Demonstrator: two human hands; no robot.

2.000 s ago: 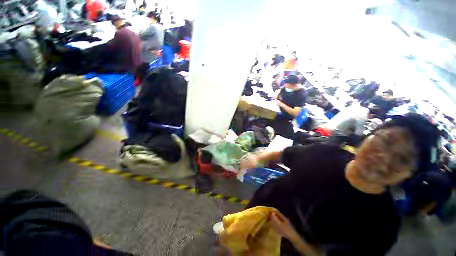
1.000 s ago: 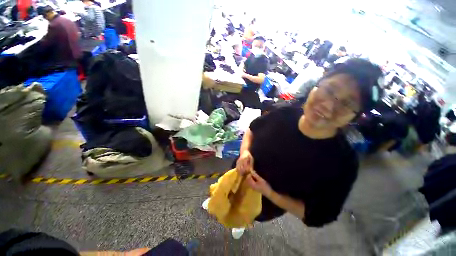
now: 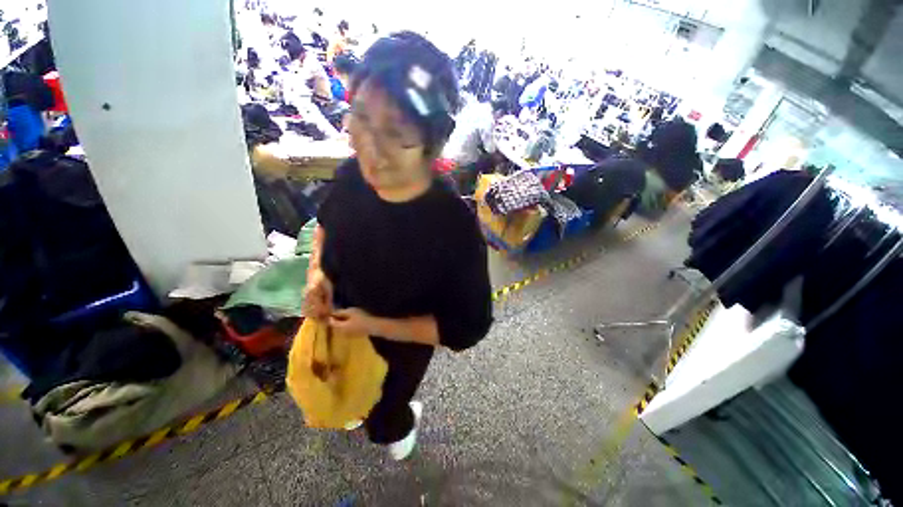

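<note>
Neither of my hands shows in the head view now. Nearest in front of me stands a person [image 3: 406, 248] in dark clothes and white shoes. This person's two hands hold a yellow cloth [image 3: 337, 381] at waist height, and it hangs down in front of their legs. What my own hands hold cannot be seen.
A white pillar [image 3: 163, 139] stands at the left, with a beige sack [image 3: 129, 401] and dark fabric by it. Yellow-black tape [image 3: 213, 414] crosses the floor. Dark garments hang on a rack [image 3: 772, 233] at the right, beside a white block [image 3: 728, 371]. Workers sit behind.
The view has swung to the right. The person with the yellow cloth now stands left of centre, and the hanging garments have come into view. The bare skin and dark sleeve at the bottom left are gone.
</note>
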